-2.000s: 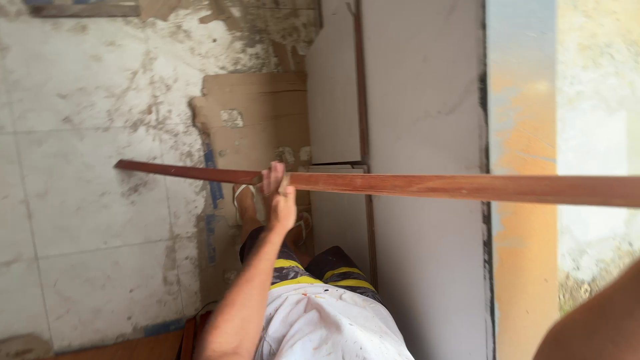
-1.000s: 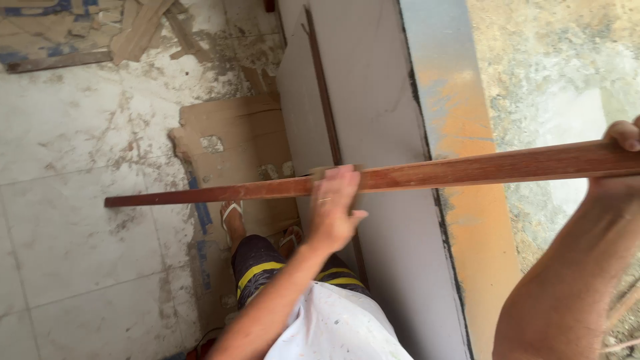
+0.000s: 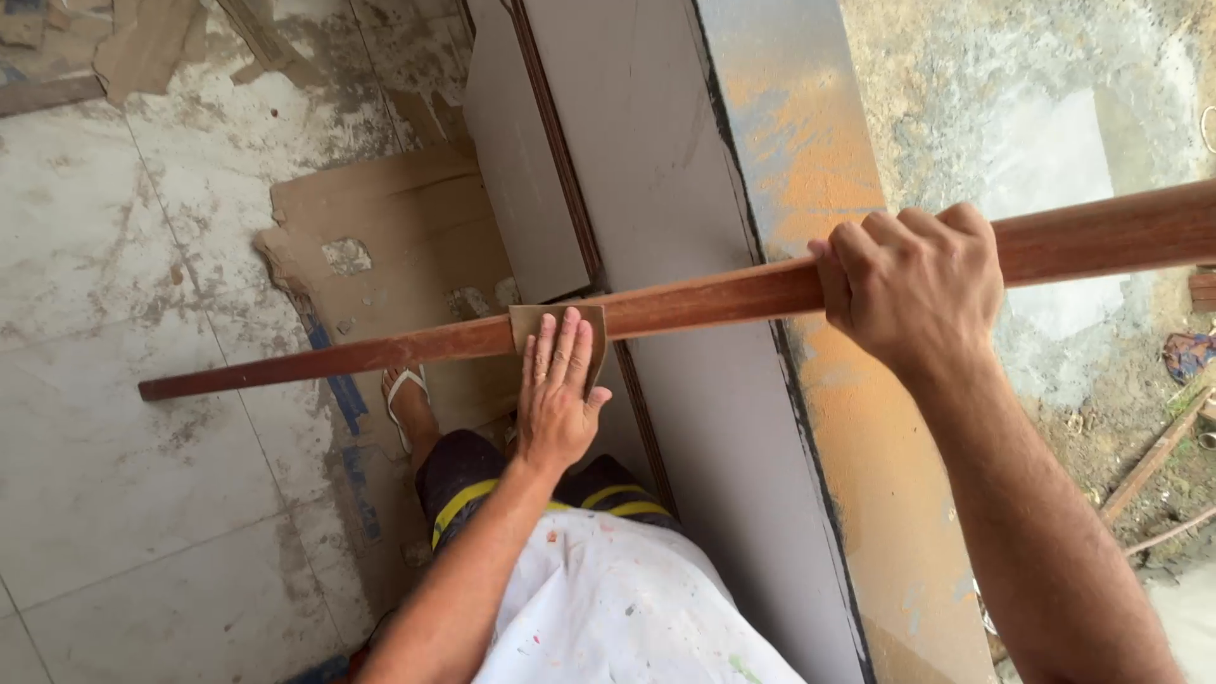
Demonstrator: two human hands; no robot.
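A long reddish-brown wooden strip (image 3: 712, 296) crosses the view, from over the tiled floor at the left to the right edge. My left hand (image 3: 560, 399) lies flat with its fingers extended on a piece of sandpaper (image 3: 524, 328), which is folded over the strip near its middle. My right hand (image 3: 912, 280) is closed around the strip further right, with the knuckles up. The strip's right end is out of view.
Below the strip runs a grey sill (image 3: 665, 152) with a dark groove, bordered by an orange-stained ledge (image 3: 836, 408). Torn cardboard (image 3: 399, 228) covers part of the dirty tiled floor (image 3: 114, 456). Rough ground with wood scraps (image 3: 1154, 456) lies at the right.
My right hand, at the strip near the right edge one second ago, now grips it nearer my left hand. My left hand was further along the strip to the right relative to the sill then.
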